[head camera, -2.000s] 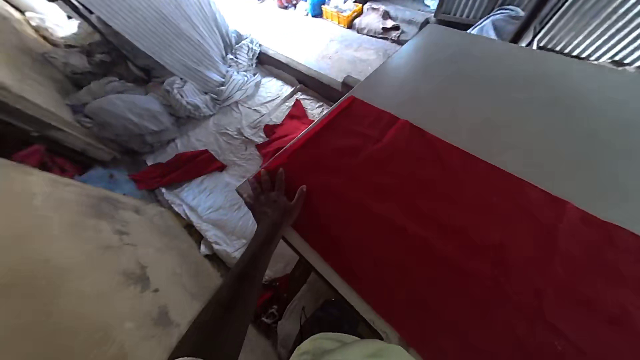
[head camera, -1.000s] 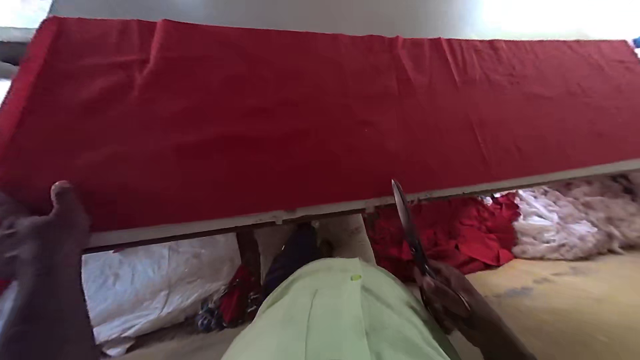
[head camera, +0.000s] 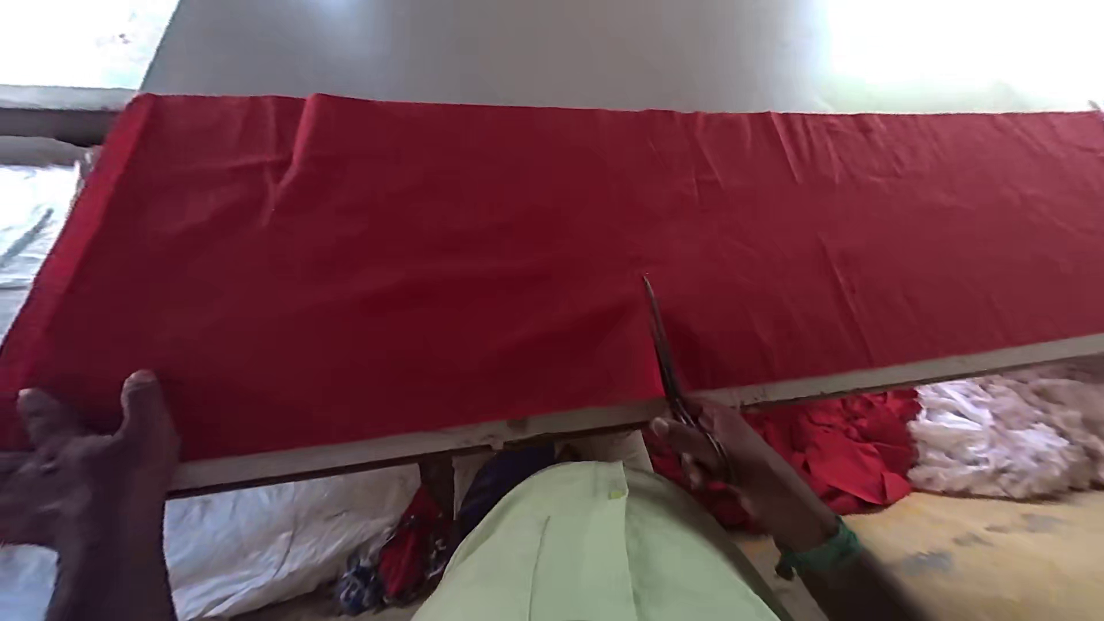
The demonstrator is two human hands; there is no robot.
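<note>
A long piece of red cloth (head camera: pixel 431 259) lies along the near side of a table (head camera: pixel 483 52), with a few creases in it. My left hand (head camera: pixel 95 448) rests with spread fingers on the cloth's near left corner. Below the middle of the near edge, my right hand (head camera: pixel 711 444) grips a pair of metal scissors (head camera: pixel 660 345), their blades pointing away from me over the cloth. The scissors look closed or nearly so, and whether a blade lies under the cloth is not clear.
The table's pale near edge (head camera: pixel 914 377) runs just in front of my body. Under it on the right are a crumpled red cloth heap (head camera: pixel 845 448) and a whitish cloth heap (head camera: pixel 1000 440). A white sheet (head camera: pixel 285 535) lies below on the left.
The view has swung round from the table's left end. My right hand has moved the scissors from below the table edge up onto the red cloth. My left hand stays at the left corner.
</note>
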